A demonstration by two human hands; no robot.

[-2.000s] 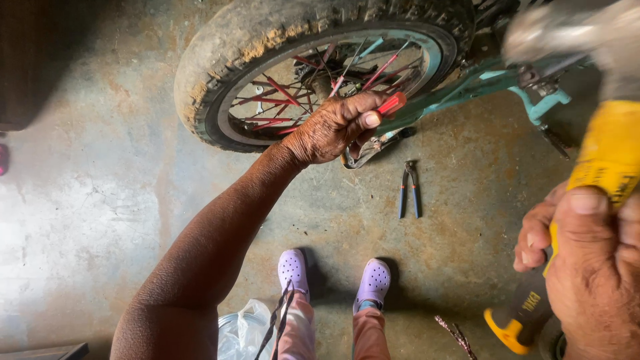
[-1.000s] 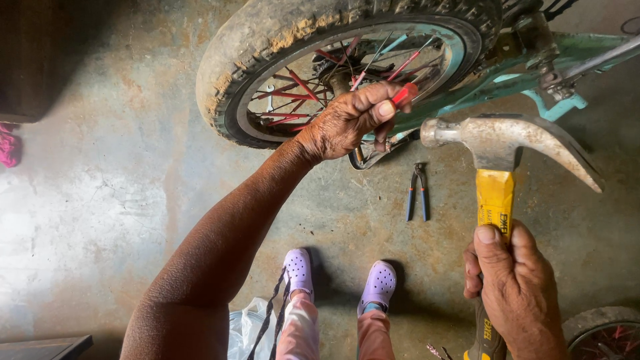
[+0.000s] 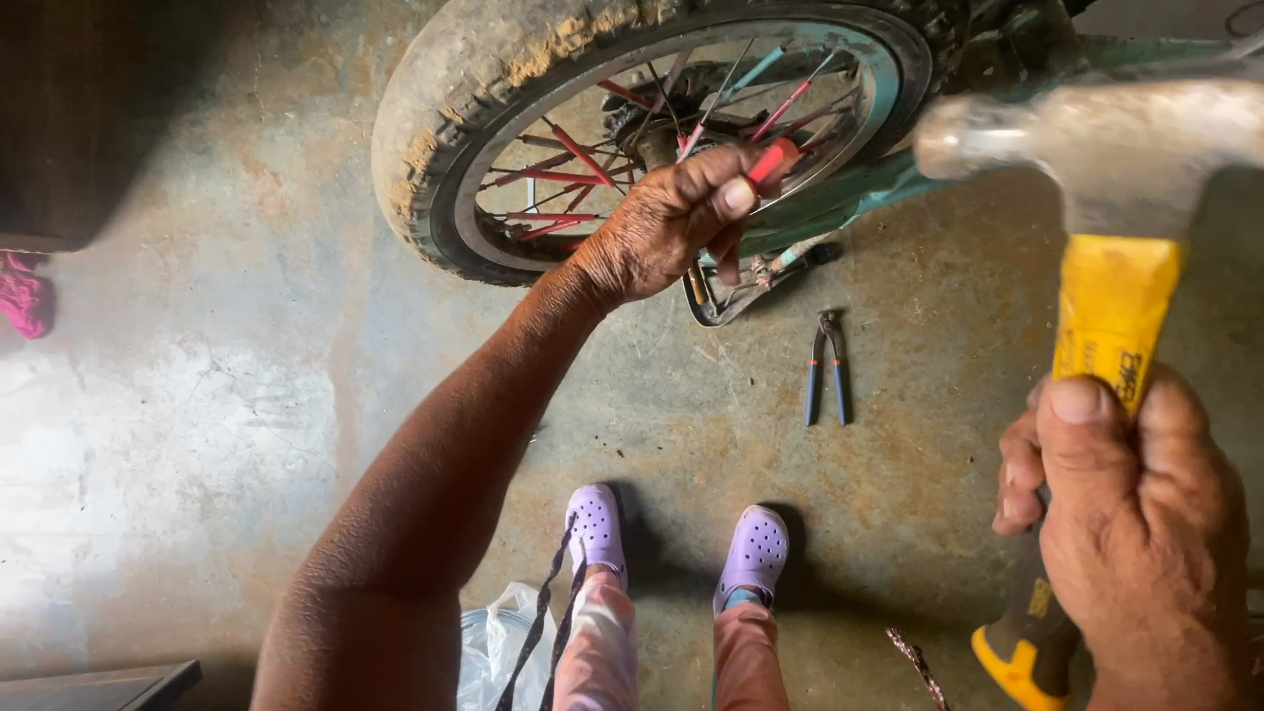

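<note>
My left hand (image 3: 681,217) grips a red handle end (image 3: 772,163), likely of a hand tool, in front of the bicycle wheel (image 3: 553,158) near its hub; the rest of that tool is hidden. Red and teal sleeves cover several spokes, and mud cakes the knobby tyre. At the right, my right hand (image 3: 1126,494) is closed around the yellow and black handle of a claw hammer (image 3: 1116,306). The hammer's metal head, slightly blurred, is raised at the upper right, apart from the red handle. Part of a teal bicycle frame (image 3: 849,202) shows behind the wheel.
Blue-handled pincers (image 3: 828,370) lie on the concrete floor below the wheel. Two feet in lilac clogs (image 3: 752,553) stand at the bottom, beside a clear plastic bag (image 3: 499,642) and dark straps. A dark piece of furniture (image 3: 79,128) stands at the upper left, with pink cloth (image 3: 25,294) near it.
The hammer was lower and over the right centre a second ago; my right hand has moved right with it. My left hand still holds the red handle by the wheel.
</note>
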